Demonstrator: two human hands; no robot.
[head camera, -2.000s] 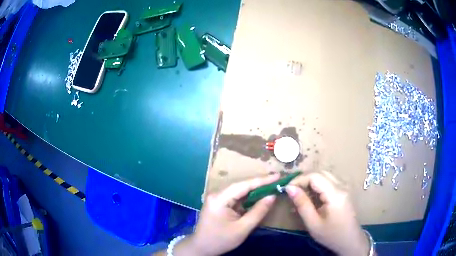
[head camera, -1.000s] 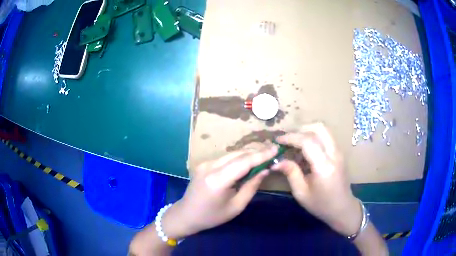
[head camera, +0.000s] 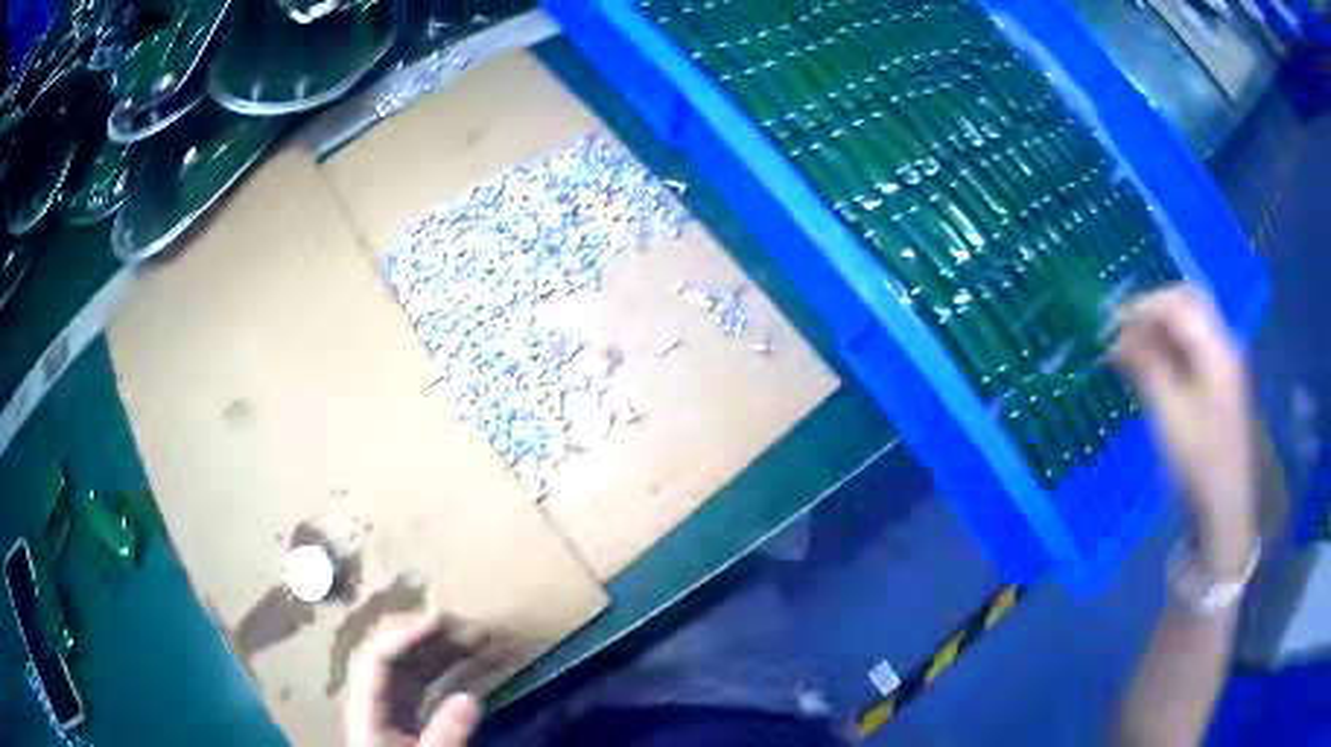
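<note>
My left hand is at the bottom edge of the picture, partly cut off, over the near end of the cardboard. Its thumb and fingers are apart and I see nothing held. My right hand is over the right side of the blue crate, blurred, fingers bent. A blurred green shape lies at its fingertips; I cannot tell whether it is held. Rows of green parts fill the crate. A big pile of small silvery pins lies on the cardboard. A white round pot stands among brown stains.
Large oval shells with shiny rims are stacked at the back left. A phone and green housings lie on the green bench at the left. A yellow-black floor line shows beyond the bench's near edge.
The view has swung right, bringing the crate in. My hands have parted: the right has gone to the crate, and the left has opened. The green housing they held between them is no longer seen there.
</note>
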